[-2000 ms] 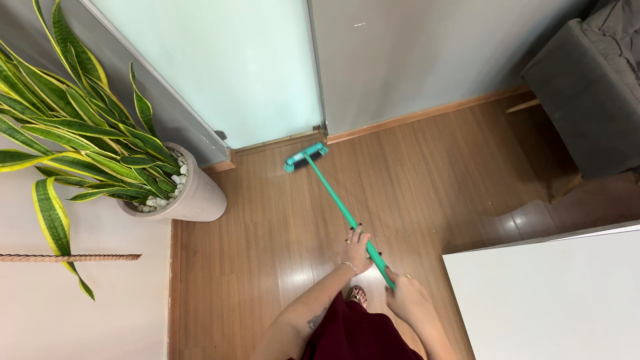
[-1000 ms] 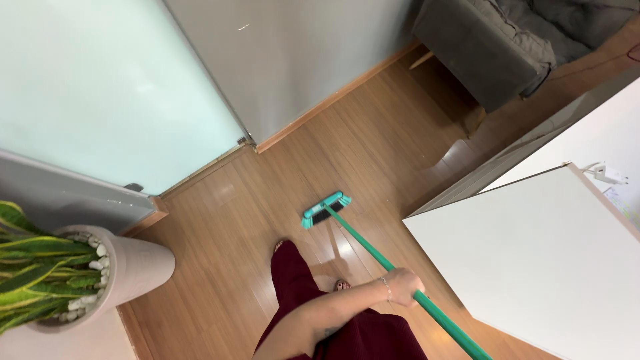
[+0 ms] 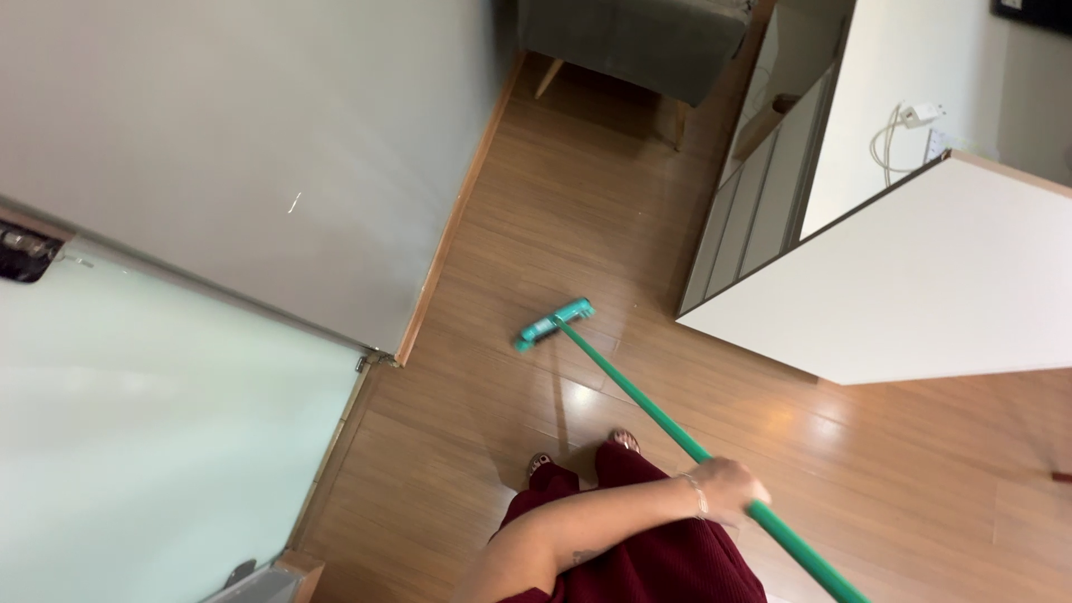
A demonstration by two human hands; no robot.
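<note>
A green-handled broom runs from the lower right up to its teal head, which is on the wood floor ahead of my feet. My left hand, with a bracelet at the wrist, is closed around the middle of the handle. The upper end of the handle leaves the view at the bottom right. My right hand is out of view.
A white desk panel and drawers stand at the right, with a white charger and cable on the desk. A grey armchair is at the top. A grey wall and frosted glass door are at the left.
Two seconds ago both hands were on the handle near the glass door; now only my left hand shows on it. The broom head has left the doorway. The view has turned strongly, dropping the potted plant.
</note>
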